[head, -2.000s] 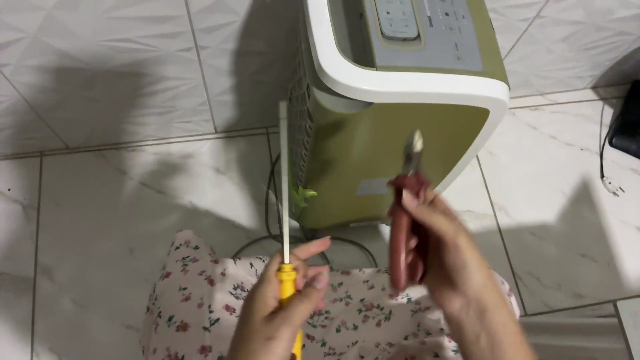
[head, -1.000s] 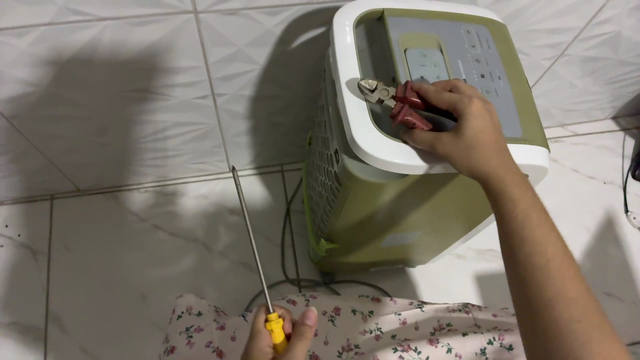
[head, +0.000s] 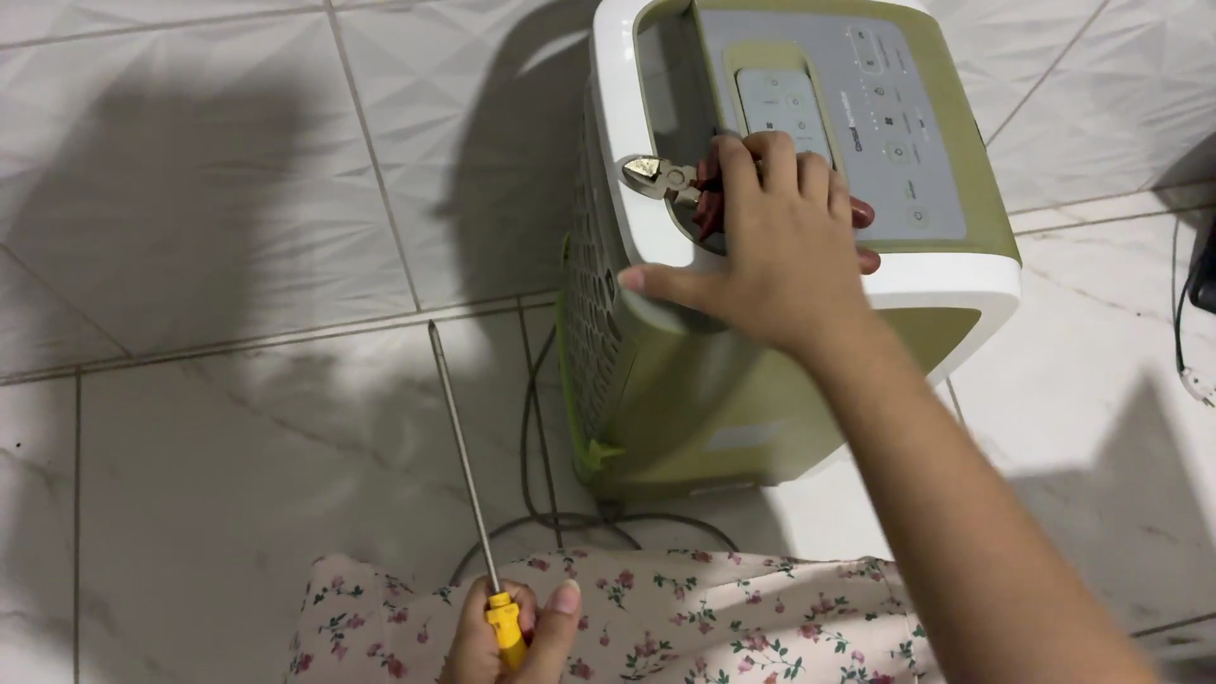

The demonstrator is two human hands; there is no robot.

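Observation:
My left hand [head: 518, 632] holds a long screwdriver [head: 465, 456] by its yellow handle, the steel shaft pointing up and away above the floor. A white and green air cooler [head: 969, 285] stands upright against the tiled wall. On its top lie diagonal cutting pliers [head: 676, 180] with dark red handles, their jaws over the white rim. My right hand [head: 784, 237] is over the plier handles, palm down, fingers spread and thumb out at the rim's corner. Whether it still grips the pliers cannot be told. A remote control [head: 779, 100] sits in a recess of the control panel.
A dark power cord [head: 527, 427] loops on the floor tiles beside and in front of the cooler. Floral fabric [head: 646, 608] covers my lap at the bottom. At the right edge are a black object [head: 1205, 271] and a cable with a white plug [head: 1197, 385].
My right hand has moved from in front of the cooler to its top, bringing the pliers there, and its fingers have since spread over the handles. My left hand keeps the screwdriver.

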